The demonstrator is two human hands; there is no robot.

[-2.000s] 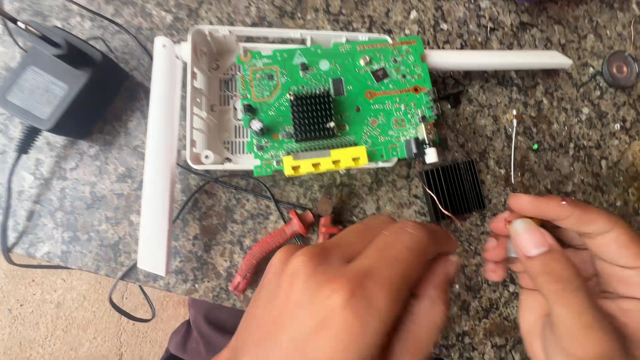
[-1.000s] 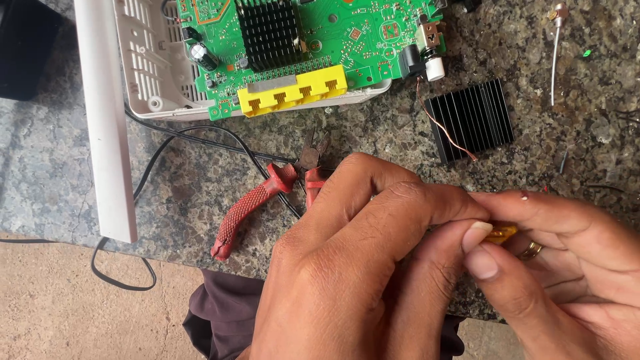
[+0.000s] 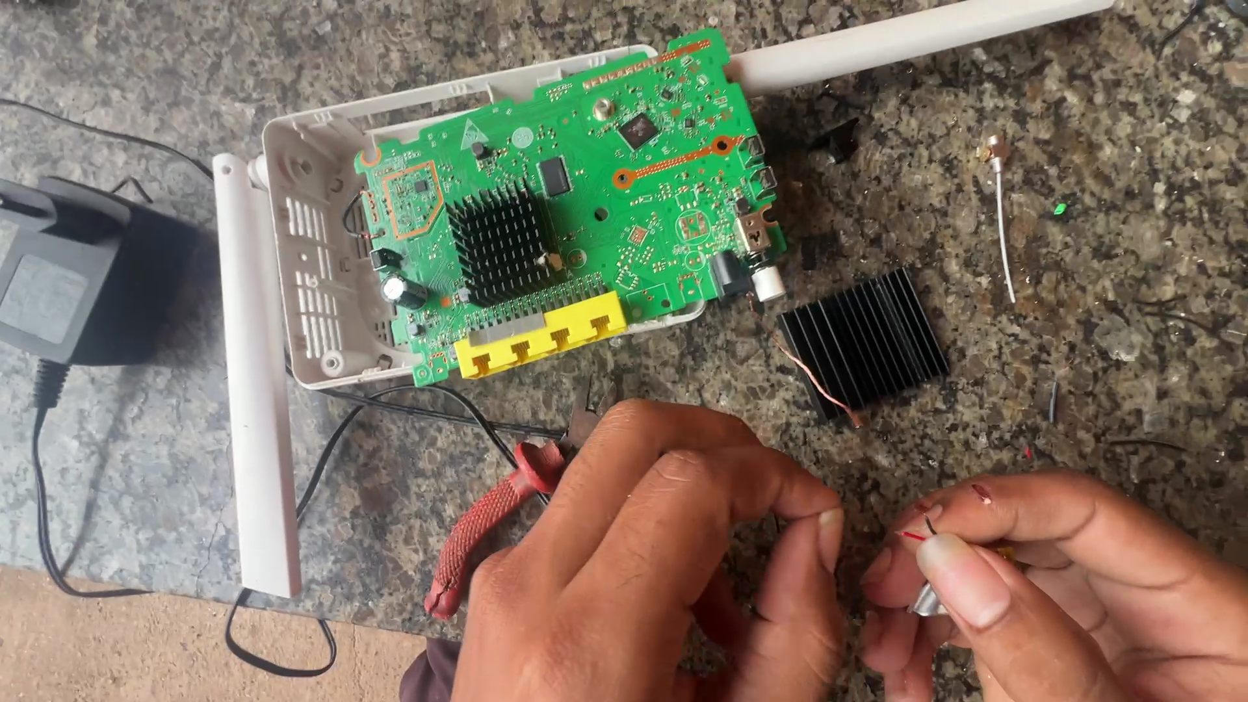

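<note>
My right hand point(image 3: 1033, 585) pinches a small silvery part point(image 3: 926, 601) between thumb and fingers; a short red wire and a black one point(image 3: 928, 526) stick out at the thumb tip. Just left of it, my left hand point(image 3: 653, 556) has thumb and forefinger pressed together at the tips; whether something tiny is between them cannot be told. Partly under my left hand lie pliers with red handles point(image 3: 478, 536). Above the hands, a black finned heat sink point(image 3: 868, 341) lies on the granite with a thin copper-coloured wire point(image 3: 814, 378) across it.
A green router circuit board point(image 3: 585, 224) rests on its white plastic housing point(image 3: 322, 127), with white antennas point(image 3: 258, 390) at both sides. A black power adapter point(image 3: 88, 263) is at the left, its cable near the counter edge. A short white antenna cable point(image 3: 1002, 229) lies at the upper right.
My hands were together around a small yellow part one second ago; they are now apart, with wire ends showing at my right thumb. The view has shifted.
</note>
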